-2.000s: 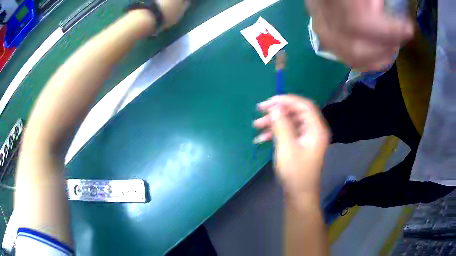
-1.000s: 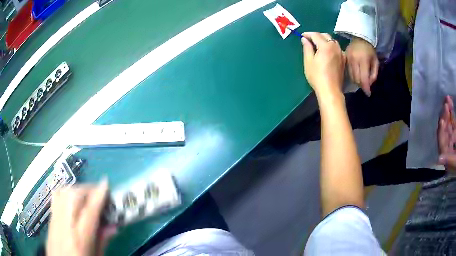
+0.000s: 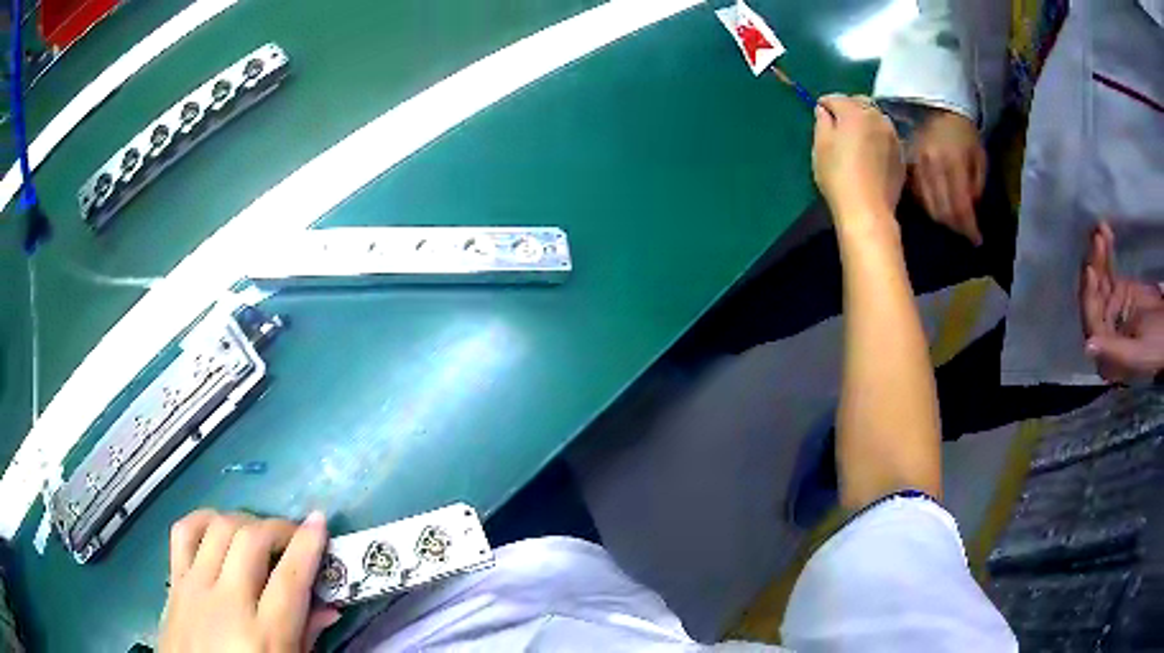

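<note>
My left hand point(image 3: 249, 580) grips one end of a pale housing bar point(image 3: 409, 551) with round dark sockets, at the bench's near edge; the hand hides its left end. My right hand point(image 3: 862, 153) holds a fine brush point(image 3: 798, 88) with a blue handle, its bristles close to the white packet with a red mark point(image 3: 753, 38) at the far right. The fixture base with plate point(image 3: 160, 434) lies at the left, taped to the bench. A long cover strip point(image 3: 440, 251) lies behind it.
A similar perforated bar point(image 3: 185, 132) lies farther back. A tiny blue-bodied piece point(image 3: 244, 468) lies beside the fixture. A blue hose point(image 3: 26, 153) hangs at the far left. Another person's hand point(image 3: 948, 175) is just right of my right hand; a second one point(image 3: 1123, 306) is at the right edge.
The view has shifted, showing the fixture fully. My left hand, earlier reaching to the back, now holds the housing bar near me. My right hand has the brush closer to the packet.
</note>
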